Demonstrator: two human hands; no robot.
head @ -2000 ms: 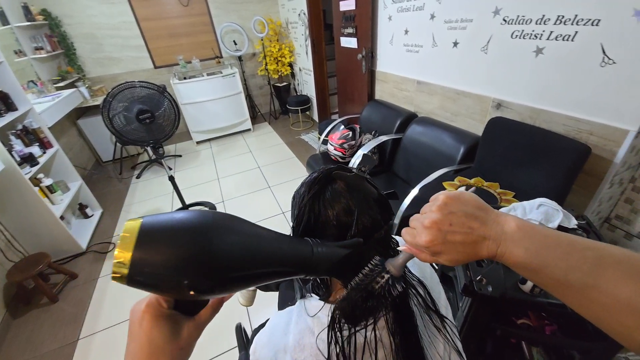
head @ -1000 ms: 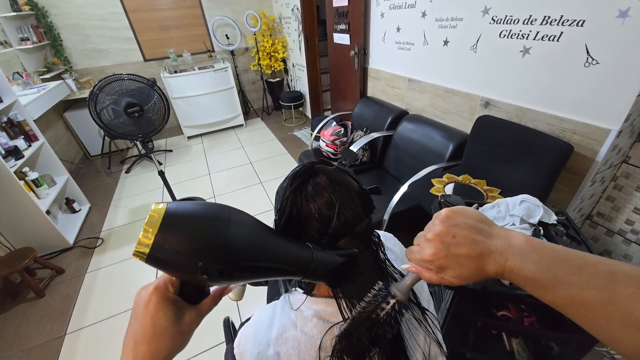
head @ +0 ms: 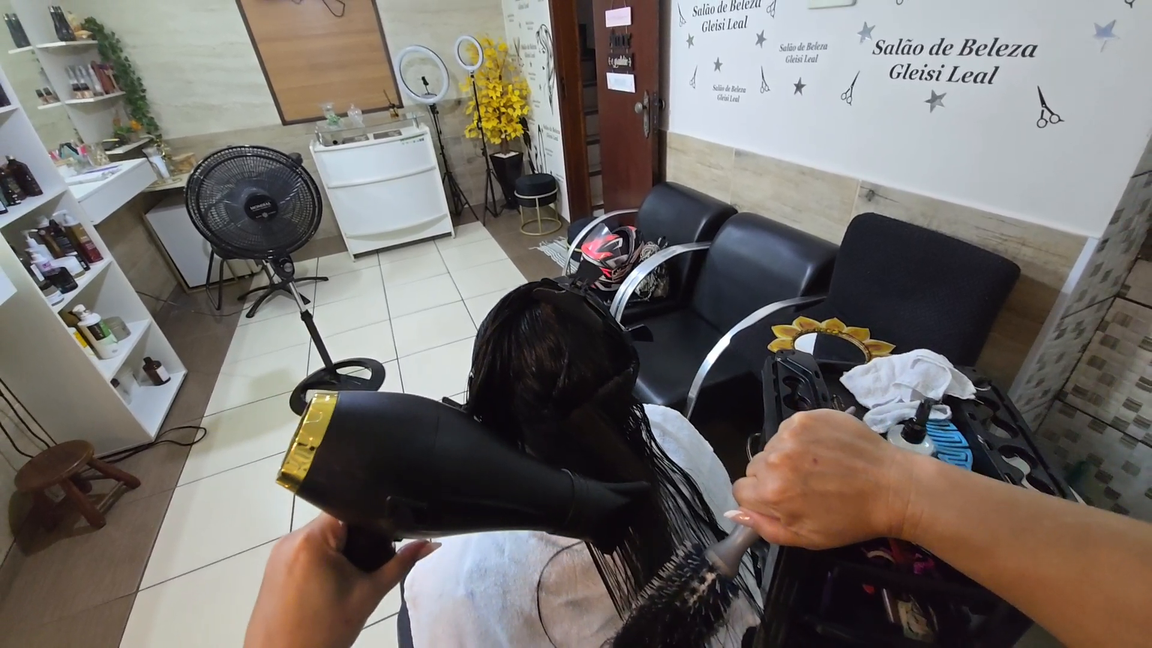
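A seated person with long, wet-looking dark hair (head: 549,360) faces away from me, a white towel (head: 486,585) over the shoulders. My left hand (head: 328,576) grips the handle of a black hair dryer (head: 432,463) with a gold rear rim. The dryer's nozzle points right, against the hair behind the head. In my right hand (head: 819,481) is the grey handle of a round hair brush (head: 684,594). Its bristles are among the lower strands, below and right of the nozzle. The brush's lower end is partly hidden by hair and the frame's edge.
A black salon trolley (head: 801,382) at right holds a white cloth (head: 909,382), a bottle and a sunflower-shaped mirror (head: 832,335). Black armchairs (head: 765,270) line the wall. A pedestal fan (head: 255,202) stands ahead left, with a shelf of bottles (head: 135,346) and a wooden stool (head: 67,468) farther left.
The brush has moved down along the hair, away from the head, with my right hand still on its handle. The dryer remains in my left hand, its nozzle now tilted further downward.
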